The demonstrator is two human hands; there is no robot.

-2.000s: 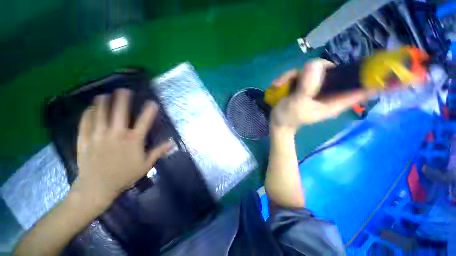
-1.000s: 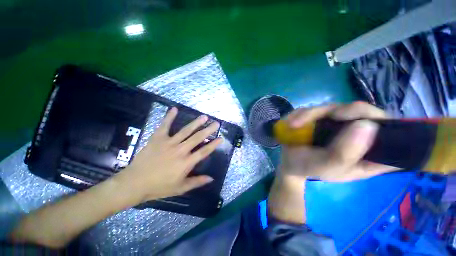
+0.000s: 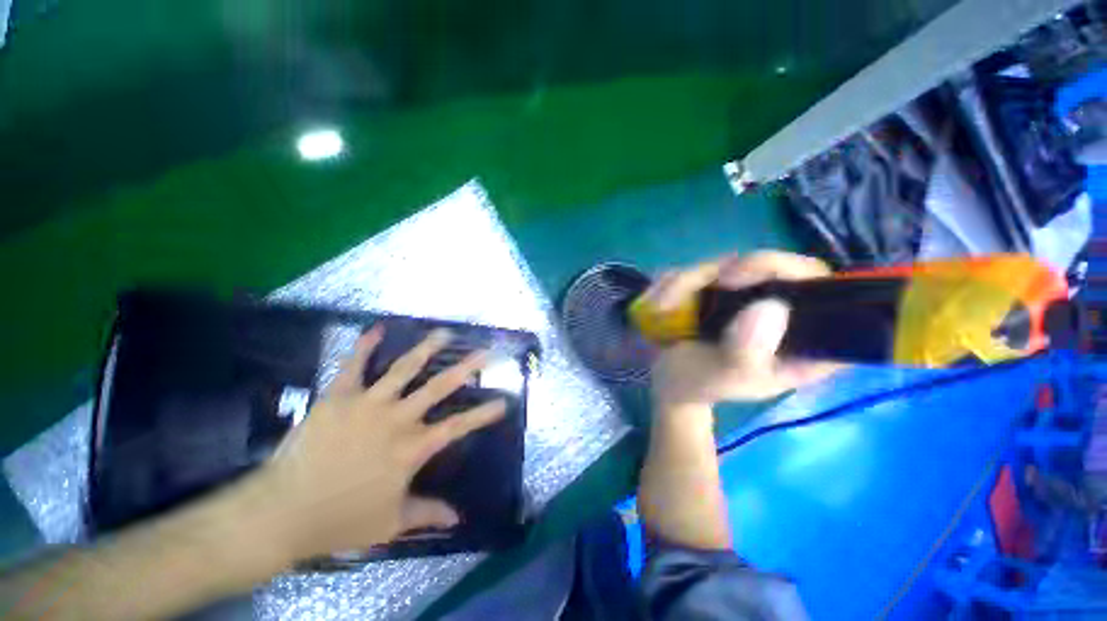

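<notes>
A flat glossy black plastic housing point(image 3: 182, 400) lies on a silvery bubble wrap sheet point(image 3: 425, 261). My left hand point(image 3: 364, 449) rests on the right half of the housing, palm down with fingers spread. My right hand point(image 3: 741, 328) is closed round the black grip of an electric screwdriver point(image 3: 850, 322), held level with its yellow nose to the left. The nose is at the right edge of a round dark screw dish point(image 3: 601, 322), and the tip is hidden or blurred. I cannot make out any screws.
The green bench point(image 3: 583, 121) extends behind. A slanting grey metal post point(image 3: 898, 91) is at the upper right, with black pieces and pale sheets point(image 3: 850, 182) beyond it. A dark cord point(image 3: 826, 410) crosses in front of the blue floor point(image 3: 826, 497). Blue stools stand at the lower right.
The housing has turned on the bubble wrap to lie more level, and my left hand has stayed on its right half. My right hand and the screwdriver were nearer the camera one second ago.
</notes>
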